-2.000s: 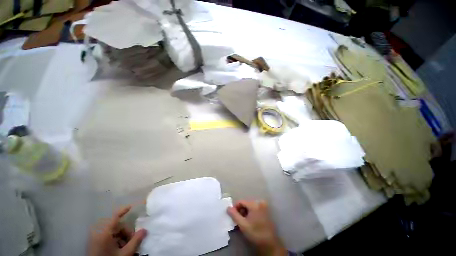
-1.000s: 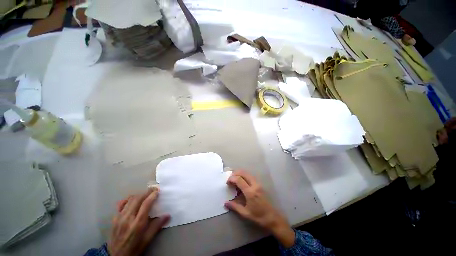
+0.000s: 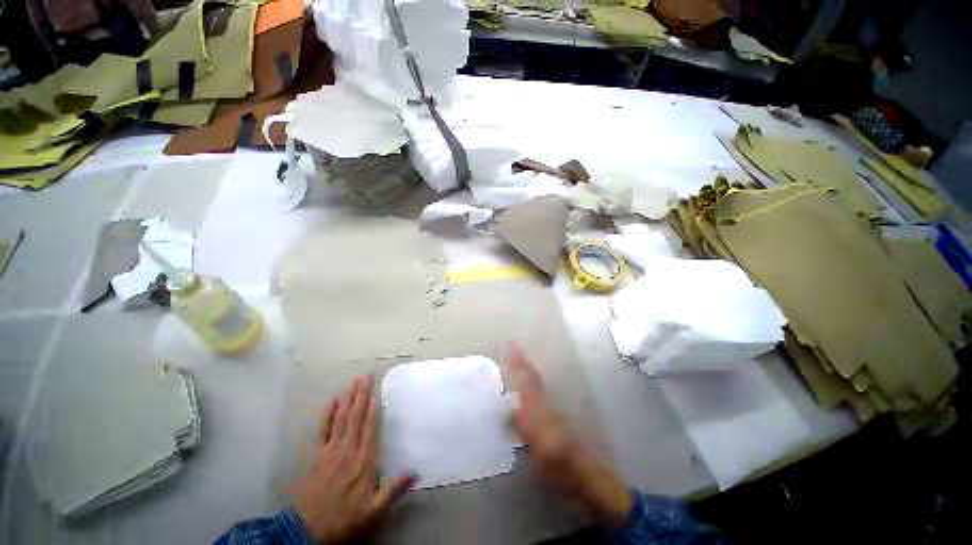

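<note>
A white backing piece [image 3: 448,420] lies flat in front of me, with a little grey-beige panel edge showing at its right side. My left hand [image 3: 350,468] lies flat at its left edge, fingers spread, thumb at the lower left corner. My right hand [image 3: 544,420] is at its right edge, blurred, fingers straight and pointing forward. Neither hand grips anything. A large grey-beige panel [image 3: 357,287] lies ahead of the piece. The glue bottle [image 3: 219,312] lies tilted at the left, its nozzle near white and grey scraps.
A stack of grey-beige panels [image 3: 112,436] sits at the left, a white stack [image 3: 698,319] at the right. A tape roll [image 3: 595,266], scraps and a grey triangle [image 3: 536,234] lie ahead. A tied white bundle [image 3: 373,53] stands behind. Olive-tan panels [image 3: 831,277] fan out at the right.
My fingers have left the piece's side edges; the left hand is now flat and the right hand's fingers are straightened. The view has tilted up, showing more of the table's far side.
</note>
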